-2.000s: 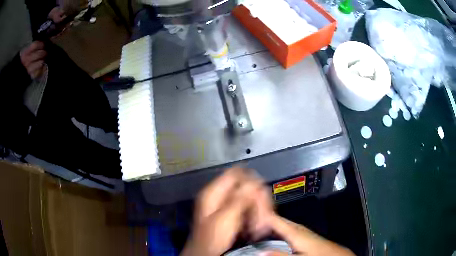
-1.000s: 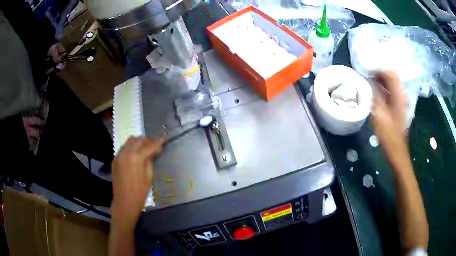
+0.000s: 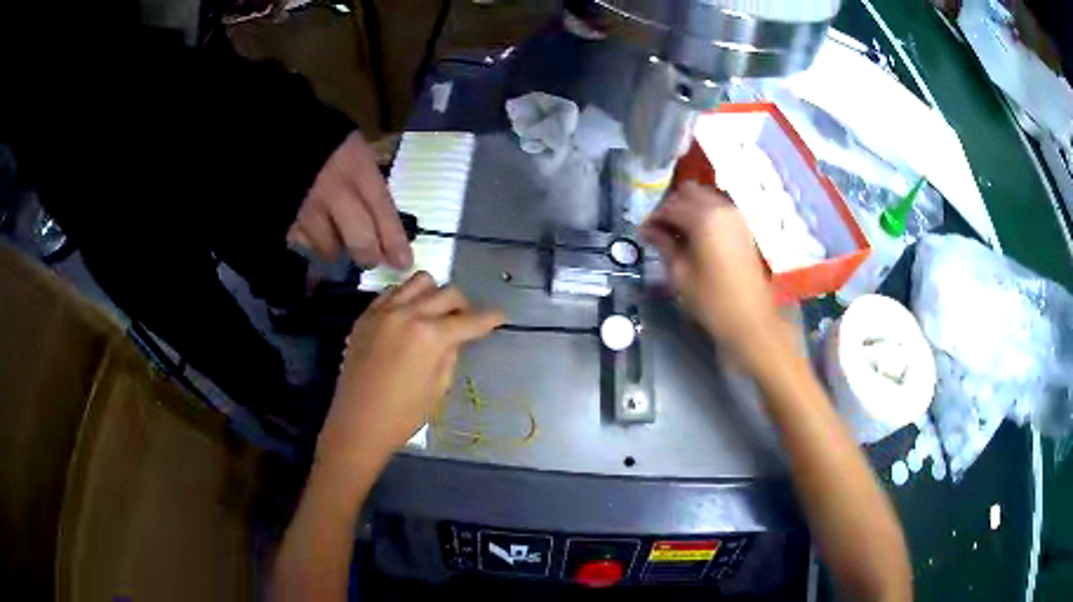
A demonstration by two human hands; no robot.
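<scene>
My left hand (image 3: 406, 353) pinches the thin black stem of a stemmed workpiece, left of centre. This workpiece's white round head (image 3: 618, 332) lies over the clamp bar (image 3: 635, 394). A second stemmed workpiece has a dark-rimmed round head (image 3: 624, 252) at the fixture block (image 3: 580, 280), beneath the press head (image 3: 650, 176). Another person's hand (image 3: 353, 212) is at its black handle. My right hand (image 3: 718, 265) is just right of that head, fingers bent together close to the press tip. Whether it holds anything is hidden.
An orange parts box (image 3: 824, 280) with white contents stands behind my right hand. A white round tub (image 3: 882, 365), green-nozzled bottle (image 3: 900, 212) and plastic bag (image 3: 994, 318) are at right. A ribbed strip (image 3: 433, 176), crumpled tissue (image 3: 544, 121) and yellow bands (image 3: 482, 426) lie on the plate.
My right hand has moved from beside the tub to the press tip. My left hand still holds a stem. The other person's hand and the second workpiece have come to the block.
</scene>
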